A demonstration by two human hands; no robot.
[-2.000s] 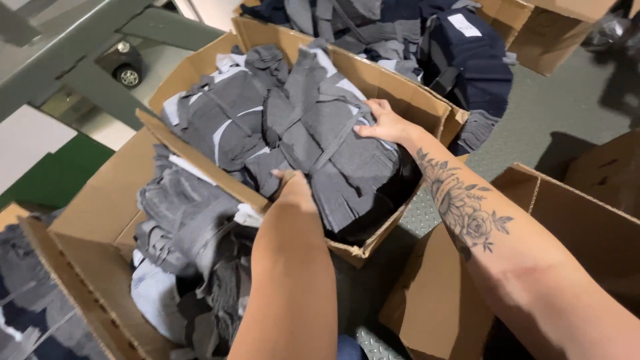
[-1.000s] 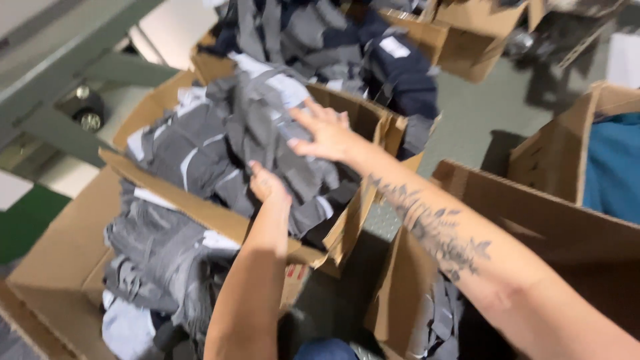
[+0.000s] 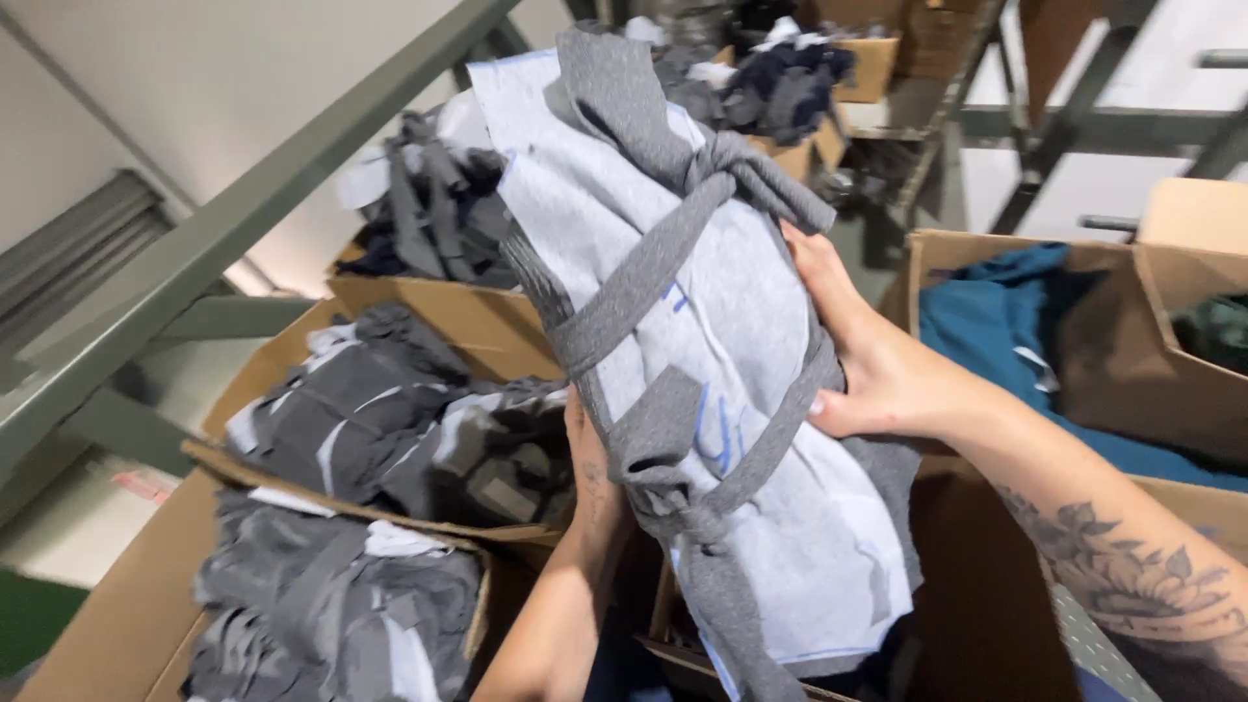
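Note:
Between my two hands is a tied bundle of cut fabric pieces [image 3: 751, 322], pale grey-blue on its front with blue pen marks, bound by knotted dark grey fabric strips. My left hand [image 3: 595, 468] grips its left side, the fingers partly hidden behind it. On the right side, my right hand [image 3: 868, 351] holds the edge with thumb in front. The bundle is tilted, above the cardboard boxes. Left of it, an open cardboard box [image 3: 487, 322] holds more grey bundles [image 3: 341, 419]. A nearer box [image 3: 127, 595] contains dark grey fabric pieces [image 3: 331, 595].
A green-grey metal rail [image 3: 234, 205] slants across the left. Behind stand boxes heaped with grey and navy fabric [image 3: 790, 93]. At the right, a cardboard box [image 3: 1102, 361] holds teal fabric [image 3: 1004, 322], beside another box with dark green fabric [image 3: 1214, 331].
Both hands have lifted a bundle out of the box where they rested on grey bundles. Its pale face now shows. The view has swung upward.

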